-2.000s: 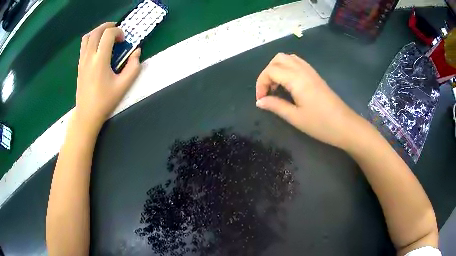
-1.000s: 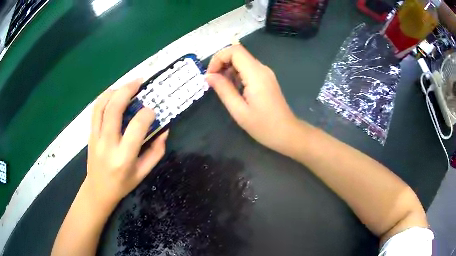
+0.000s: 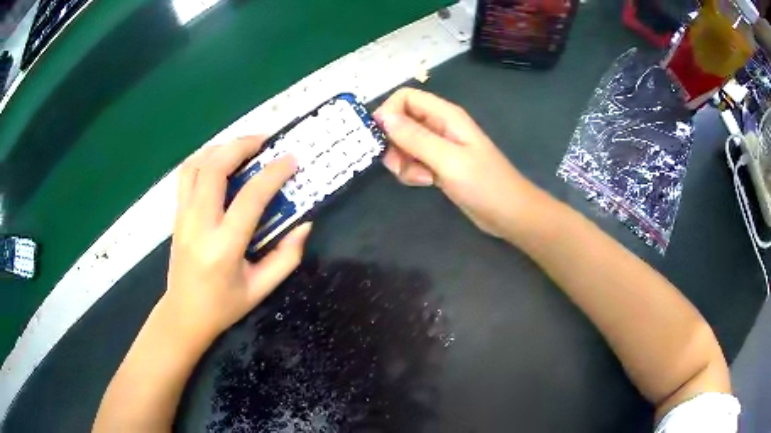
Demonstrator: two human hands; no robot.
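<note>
My left hand point(image 3: 224, 228) holds the handset assembly point(image 3: 334, 152) by its lower left end, with fingers over the top and the thumb at the near edge. It has dark edges, a white keypad sheet and blue ends, and is tilted up to the right. My right hand point(image 3: 431, 148) has its thumb and index fingertips against the upper right end of the handset. Whether a tiny part is pinched there is hidden by the fingers. The pile of tiny black parts point(image 3: 338, 338) lies on the dark surface below the hands.
The green belt point(image 3: 169, 93) runs behind a worn white rail point(image 3: 101, 254), with another unit point(image 3: 19, 256) at far left. A smartphone point(image 3: 522, 34) stands at the top. A clear zip bag point(image 3: 634, 152), a red and amber container point(image 3: 710, 51) and a white cable point(image 3: 748, 203) are at right.
My left hand has brought the handset from the belt across the rail to the dark surface. My right hand has moved left to its end, and its fingertips now press against it.
</note>
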